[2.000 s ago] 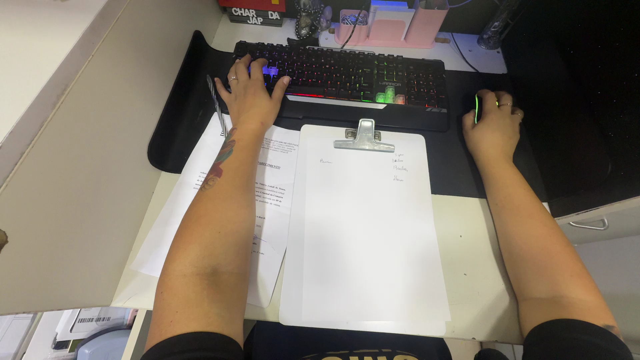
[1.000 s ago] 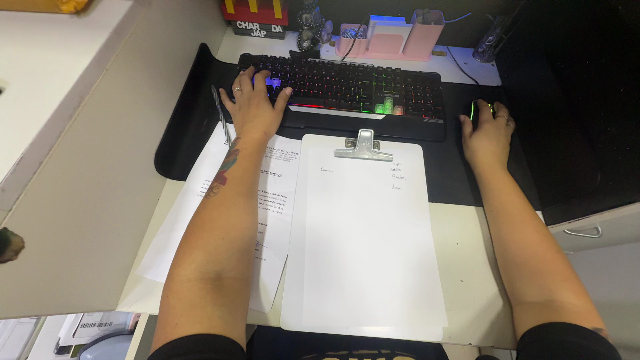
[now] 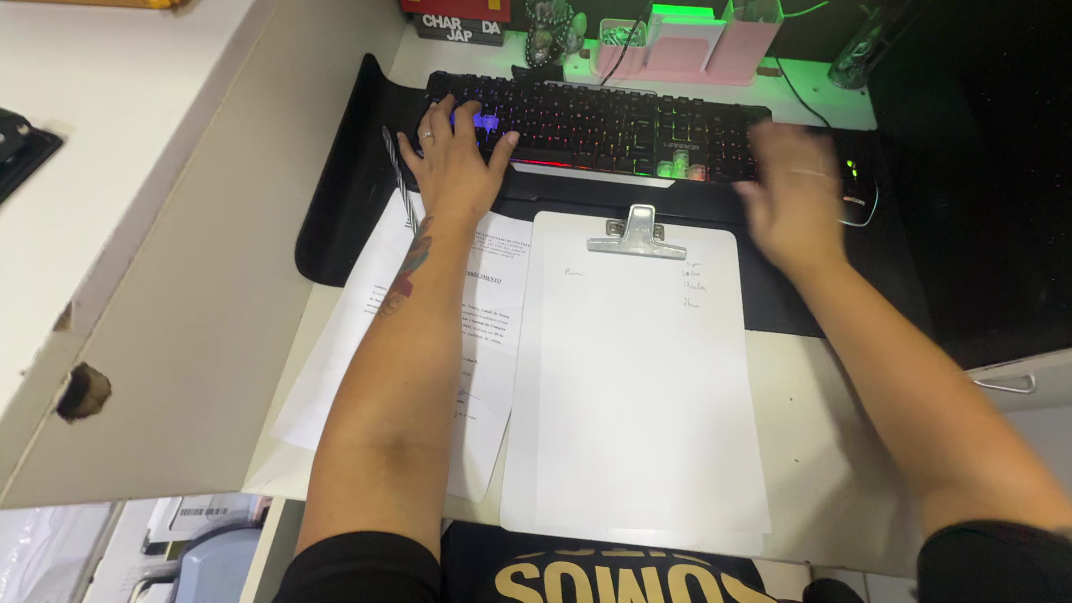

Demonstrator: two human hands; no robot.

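Observation:
My left hand (image 3: 456,159) rests with spread fingers on the left end of a backlit black keyboard (image 3: 620,130), holding nothing. At the keyboard's right end is my right hand (image 3: 796,193), blurred by motion, its fingertips over or beside the keys. Just right of it lies a computer mouse (image 3: 854,197) with green lights, no longer under the palm. A clipboard (image 3: 523,377) with a metal clip (image 3: 640,239) holds white paper (image 3: 645,402) bearing a little handwriting. Printed sheets (image 3: 494,335) lie partly beneath my left forearm, and a striped pen (image 3: 400,180) is by my left wrist.
A black desk mat (image 3: 335,218) lies under the keyboard. Behind it stand a pink desk organizer (image 3: 745,42), a beaded ornament (image 3: 548,33) and a small letter board (image 3: 459,29). A dark monitor (image 3: 988,167) is at the right, and a raised white counter (image 3: 100,109) at the left.
My right hand has left the mouse and moved left to the keyboard's right end. My left hand stays on the keys. The light on the organizer has turned from blue to green.

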